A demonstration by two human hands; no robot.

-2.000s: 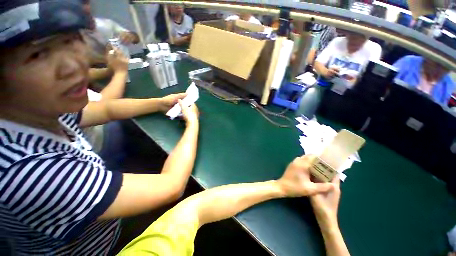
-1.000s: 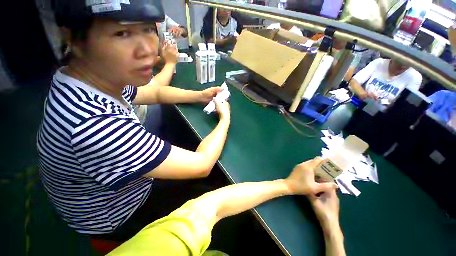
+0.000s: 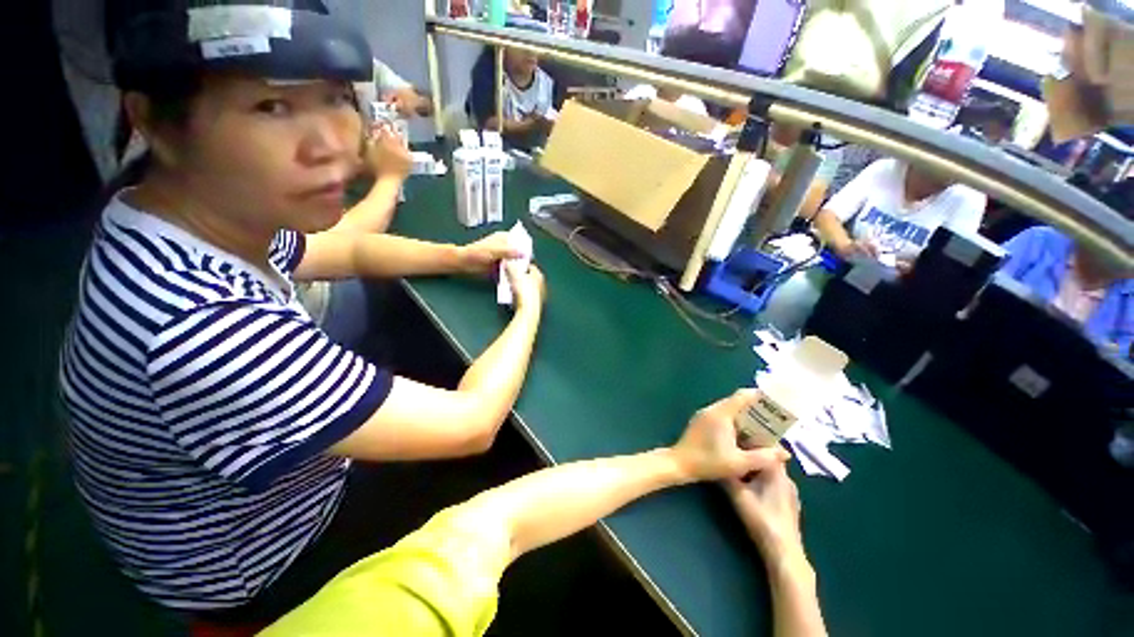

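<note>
A small white folding carton [image 3: 767, 418] with dark print stands tilted between my hands above the green table, its top flap open and raised. My left hand [image 3: 718, 438] grips the carton from the left side. My right hand [image 3: 764, 488] is closed around its lower part, just below my left hand, and the fingers hide most of the carton body. I cannot see inside the carton. A loose pile of white slips [image 3: 846, 417] lies just behind and to the right of it.
At the left a person in a striped shirt [image 3: 236, 361] holds a white item [image 3: 511, 276]. White boxes [image 3: 469, 184] stand beyond. A brown carton [image 3: 626, 162], cables, a blue bin [image 3: 744, 279] and black boxes [image 3: 1020, 361] stand across the green table [image 3: 622, 373].
The view has swung right, then slightly back left. My hands keep hold of the carton, its flap still open. The neighbour's white item has turned more upright.
</note>
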